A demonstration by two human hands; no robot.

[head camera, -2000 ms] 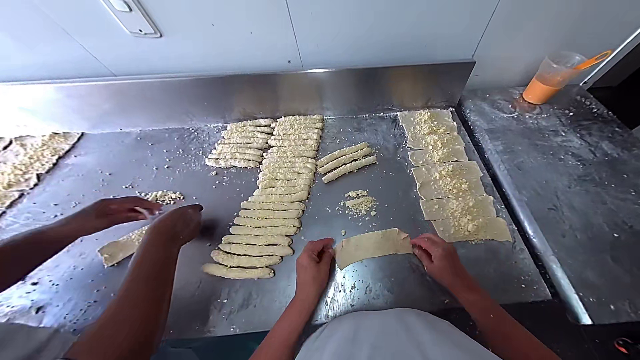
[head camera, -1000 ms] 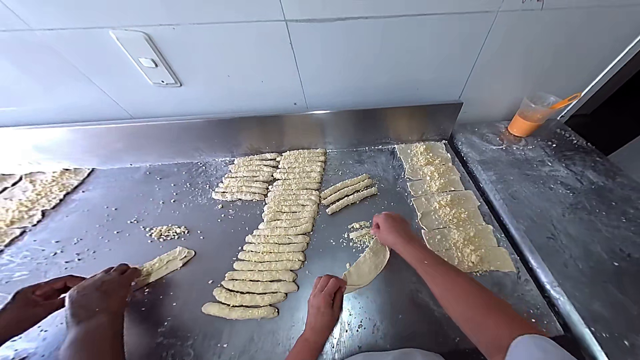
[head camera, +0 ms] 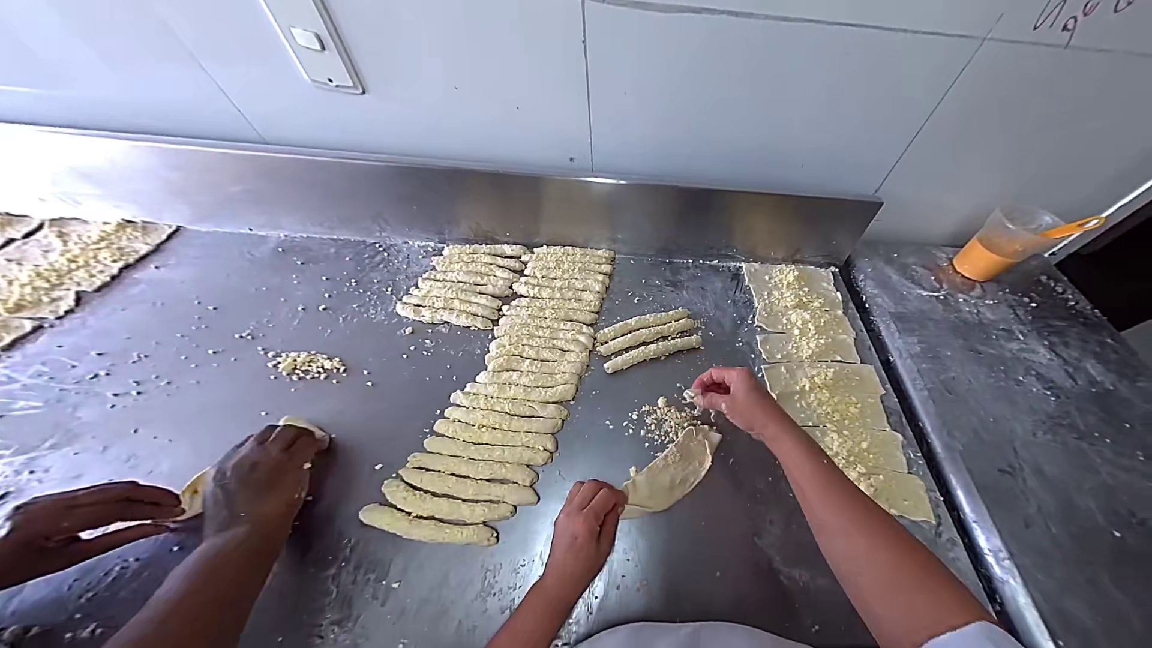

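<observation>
My left hand [head camera: 587,526] pinches the left end of a flat strip of dough [head camera: 670,472], which lies slanted on the steel worktop. Just above the strip's right end, my right hand [head camera: 733,396] has its fingertips together beside a small pile of crumbled cheese or similar crumbs [head camera: 664,420]; a pale bit shows at the fingertips, too small to name. Left of my hands runs a long column of crumb-coated dough sticks [head camera: 531,387]. Three more sticks [head camera: 648,339] rest above the crumb pile. Flat dough pieces topped with crumbs [head camera: 823,387] line the right side.
At the left, a co-worker's two hands [head camera: 261,477] handle another dough piece [head camera: 193,493] below a second crumb pile [head camera: 306,364]. Crumb-topped dough sheets [head camera: 72,265] lie far left. A plastic cup of orange liquid [head camera: 999,247] with an orange handle stands on the right counter. A steel backsplash [head camera: 540,202] borders the wall.
My right hand was on the dough strip's right end two seconds ago; now it is off the strip, by the crumbs. My left hand stays at the left end. The co-worker's dough piece has changed position.
</observation>
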